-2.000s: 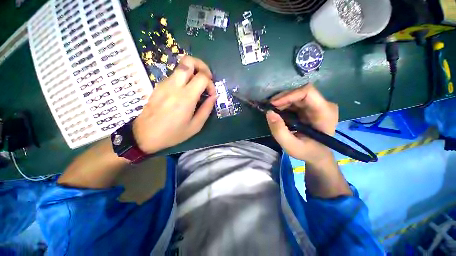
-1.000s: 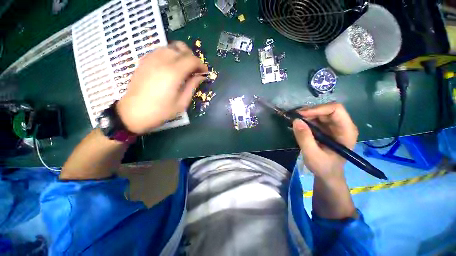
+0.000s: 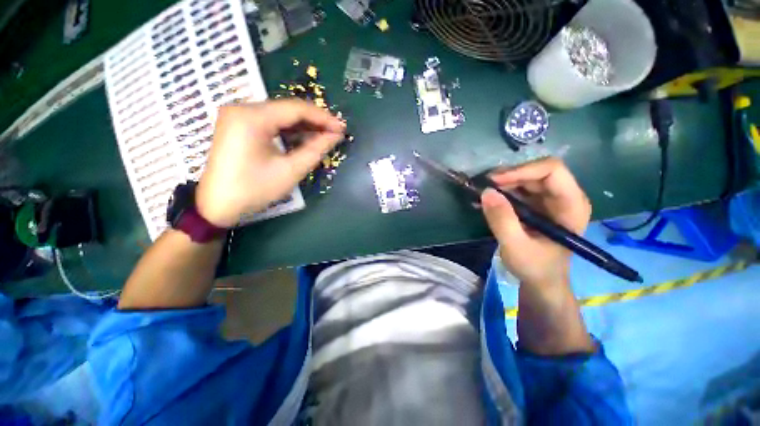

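My right hand (image 3: pixel 542 218) grips the black soldering iron (image 3: pixel 575 241). Its thin tip points left, above and just right of a bright silvery circuit board (image 3: pixel 390 185) on the green mat, and appears not to touch it. My left hand (image 3: pixel 254 158) is over the right edge of the white component tray (image 3: pixel 143 141). Its thumb and fingertips are pinched together above the pile of small black and gold pieces (image 3: pixel 331 170). Whether they hold a tiny part or tool is too small to tell.
Two more boards (image 3: pixel 372 68) (image 3: pixel 433 101) lie behind. A round-dial watch (image 3: pixel 527 123), a white tub (image 3: pixel 629 50) with silvery scraps and a round fan grille (image 3: pixel 487 25) are at the back right. A small green-and-black item (image 3: pixel 33 223) is far left.
My left hand has moved left from beside the bright board to the pile and tray. The iron's tip has drawn back slightly from the board. The camera view has also shifted.
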